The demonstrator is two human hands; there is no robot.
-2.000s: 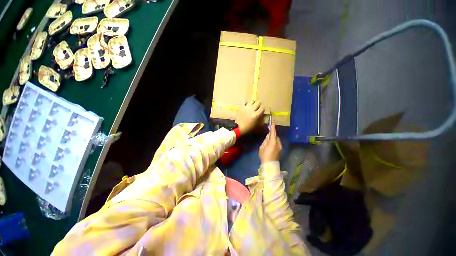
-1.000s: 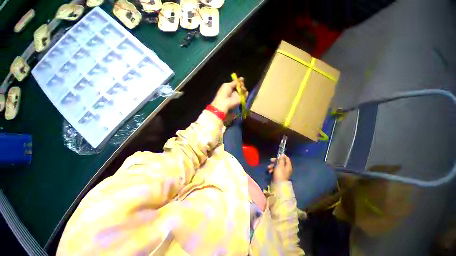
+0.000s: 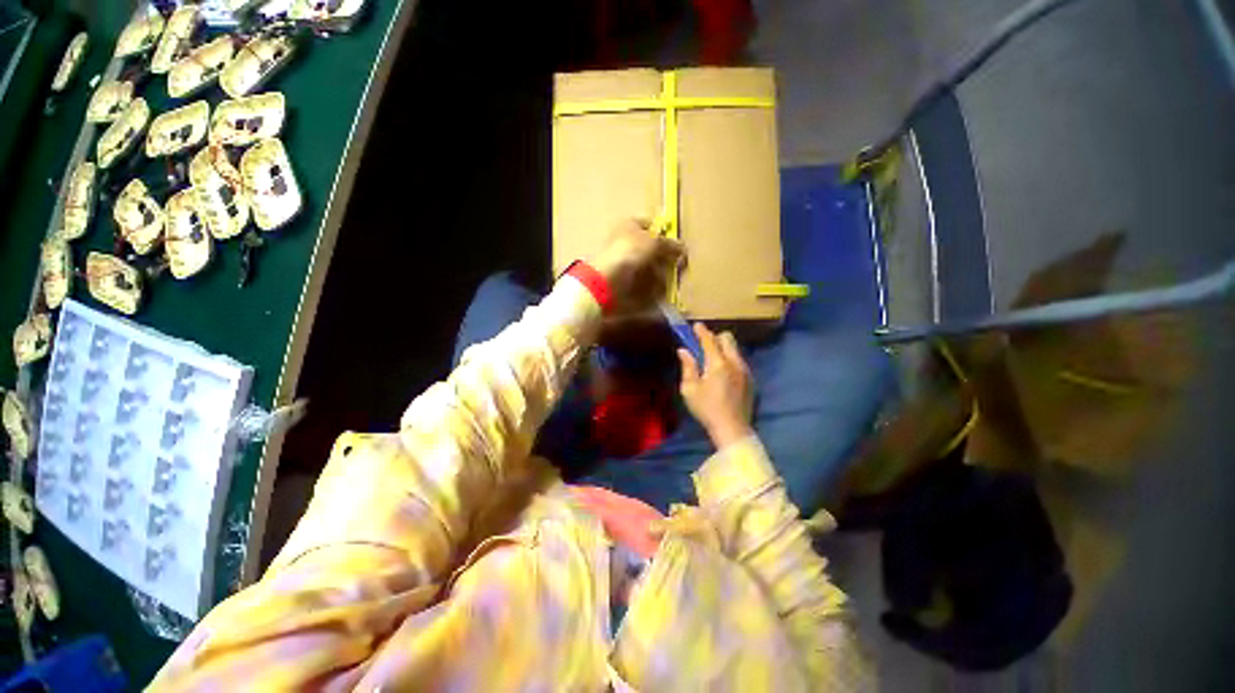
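A brown cardboard carton [image 3: 610, 176] stands in front of my knees with yellow strapping [image 3: 670, 149] crossing its top. A short loose strap end [image 3: 783, 290] sticks out at its near right corner. My left hand [image 3: 637, 257], with a red band at the wrist, grips the lengthwise yellow strap near the carton's front edge. My right hand [image 3: 718, 386] holds a slim blue-handled knife [image 3: 684, 332], its pale tip at the carton's front edge beside the strap. The exact contact of the tip is blurred.
On the green bench [image 3: 305, 230] at left lie many cream housings [image 3: 187, 233] and a white blister tray [image 3: 142, 447] with plastic wrap. A blue bin [image 3: 68, 669] is at lower left. A blue trolley [image 3: 826, 244] with a grey looped handle stands right. Opened cardboard [image 3: 1070, 352] and a black object [image 3: 975, 569] lie beyond.
My left hand no longer holds up the cut strap piece; it has moved onto the carton and gripped the lengthwise strap. My right hand has brought the knife up beside it. The view has shifted.
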